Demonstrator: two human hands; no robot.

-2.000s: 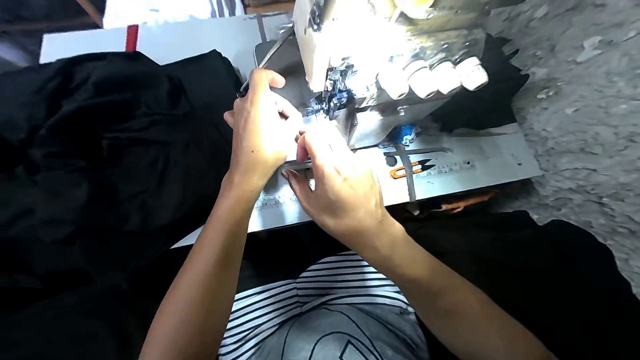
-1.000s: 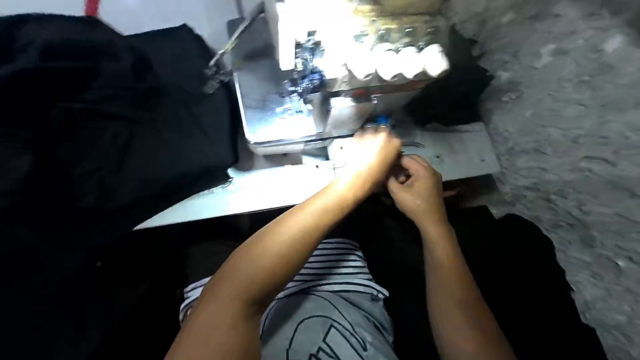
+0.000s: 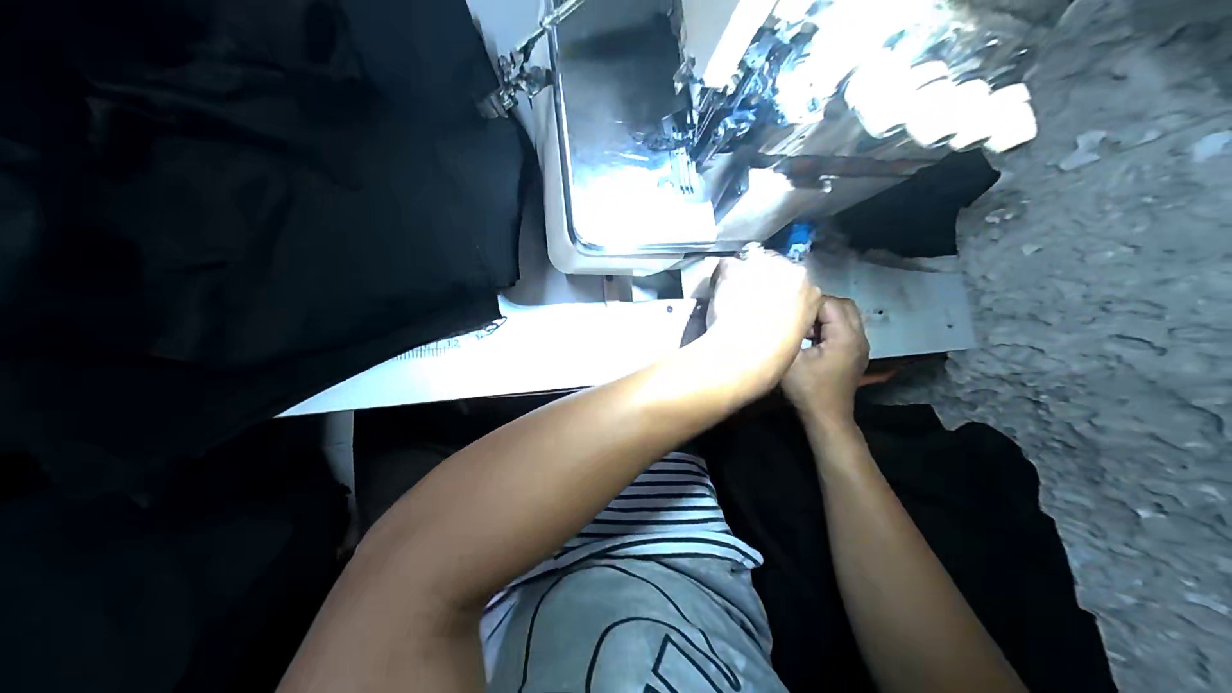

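My left hand point(image 3: 765, 308) is at the front edge of the machine table, just below the sewing machine point(image 3: 626, 144). My right hand point(image 3: 833, 351) is close against it on the right, with bent fingers. Whether either hand holds something small cannot be told, as the fingers cover one another and glare washes out the left hand. A small blue object point(image 3: 800, 241) shows just beyond my left hand. The machine's needles and presser foot area point(image 3: 685, 168) lie up and left of the hands, brightly lit.
Black fabric point(image 3: 289, 192) covers the left side of the table point(image 3: 577, 346). Several white knobs point(image 3: 948, 106) stick out from the machine at upper right. Another black cloth piece point(image 3: 914, 207) lies behind the hands. A rough grey surface point(image 3: 1107, 289) is at far right, and dark cloth point(image 3: 962, 500) lies below.
Two seconds ago both hands were at the front of the needle area; they have since moved right along the table's front edge. The orange-handled thread snips seen there earlier are not visible now.
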